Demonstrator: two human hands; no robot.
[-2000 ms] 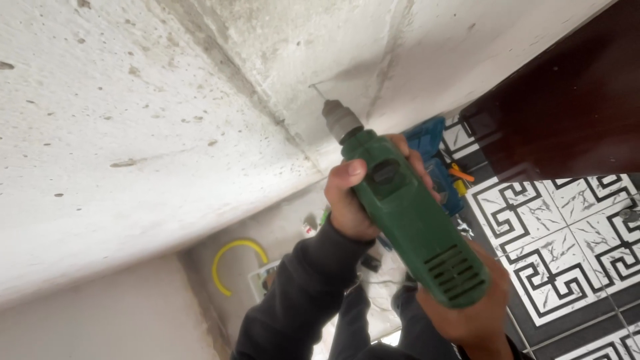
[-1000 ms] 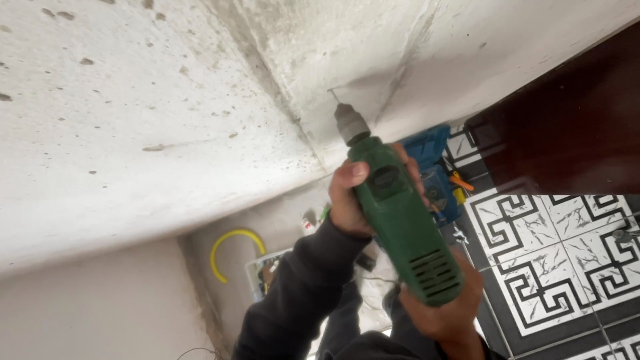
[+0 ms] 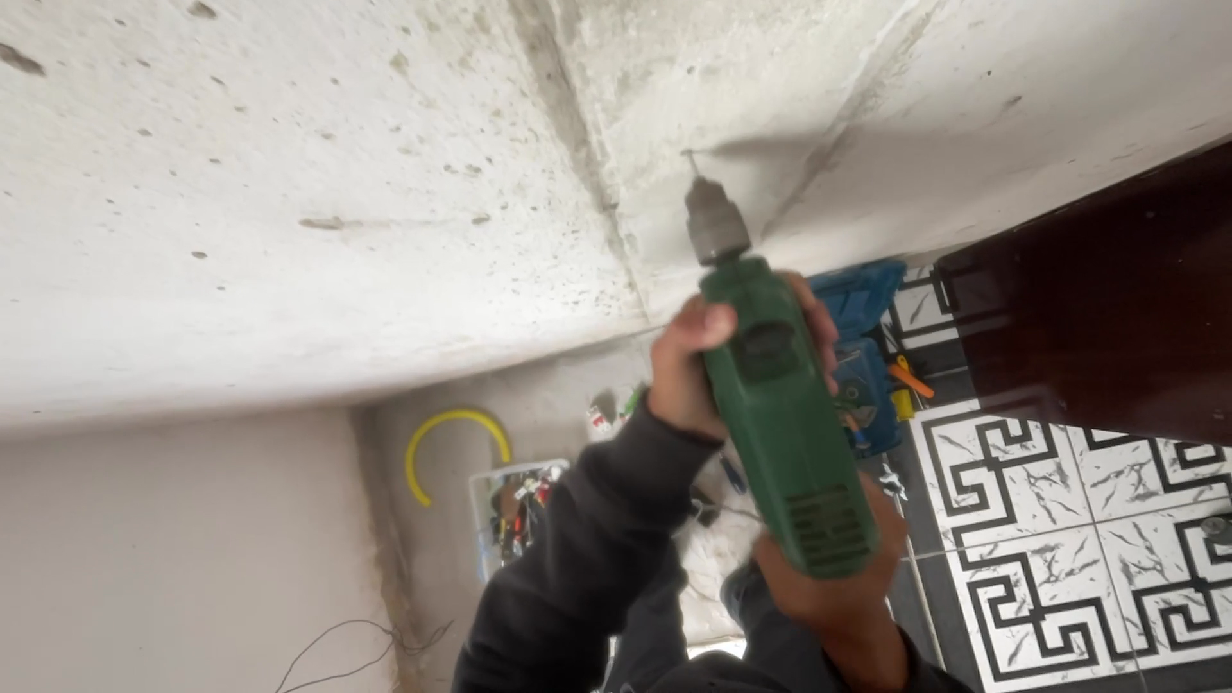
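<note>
A green power drill (image 3: 784,414) points up toward the rough plastered wall (image 3: 433,173). Its grey chuck (image 3: 714,223) holds a thin drill bit (image 3: 691,164), whose tip meets the wall surface as far as I can see. My left hand (image 3: 688,361) wraps around the front of the drill body, thumb on the near side and fingertips on the far side. My right hand (image 3: 837,587) grips the rear end below the vents; its fingers are partly hidden by the body. The drill casts a shadow on the wall to the right of the bit.
Below the wall lie an open blue case (image 3: 871,385) with tools, an orange-handled tool (image 3: 911,377), a curved yellow hose (image 3: 416,443) and a clear bin (image 3: 476,510) of small items. A dark red panel (image 3: 1097,289) stands at right above patterned tiles (image 3: 1039,577). A thin wire (image 3: 337,630) hangs lower left.
Both hands keep their hold on the drill, and the bit stays at the wall. The view has shifted slightly.
</note>
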